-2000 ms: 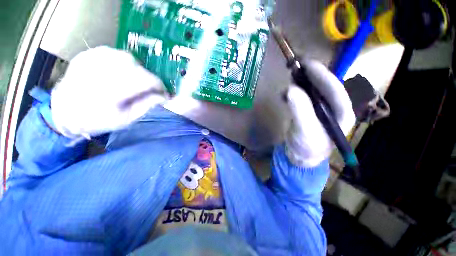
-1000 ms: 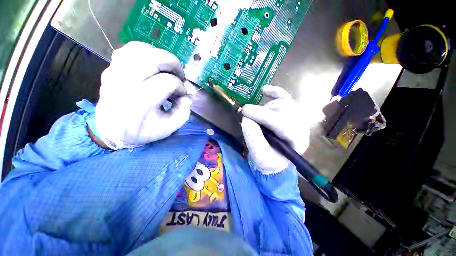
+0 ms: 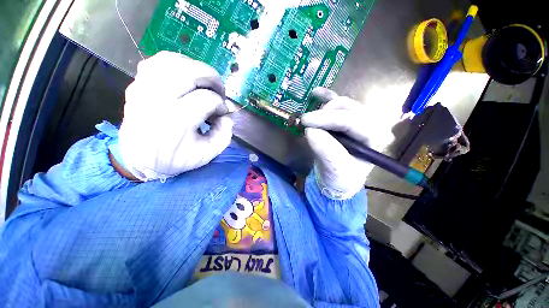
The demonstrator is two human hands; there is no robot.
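The green printed circuit board [image 3: 289,54] lies on the steel bench, its near edge close to my smock. My left hand [image 3: 174,117], in a white glove, is shut on a thin solder wire [image 3: 239,109], whose end reaches the board's near edge. My right hand [image 3: 343,141], also gloved in white, holds the soldering iron [image 3: 376,157] like a pen. The iron's metal tip points left and touches or hovers just over the board's near edge, beside the wire end; I cannot tell which.
On the bench at the right are a yellow ring [image 3: 427,41], a blue tube tool [image 3: 442,72], a black-and-yellow round container [image 3: 513,54] and a dark iron stand [image 3: 434,135]. Black trays [image 3: 475,174] lie beyond the bench's right side. A pale rail [image 3: 30,78] runs at the left.
My right hand came in from the right, bringing the iron to the board's near edge, and its handle now lies flatter. My left hand moved right and inward with the wire. The board shifted and turned slightly.
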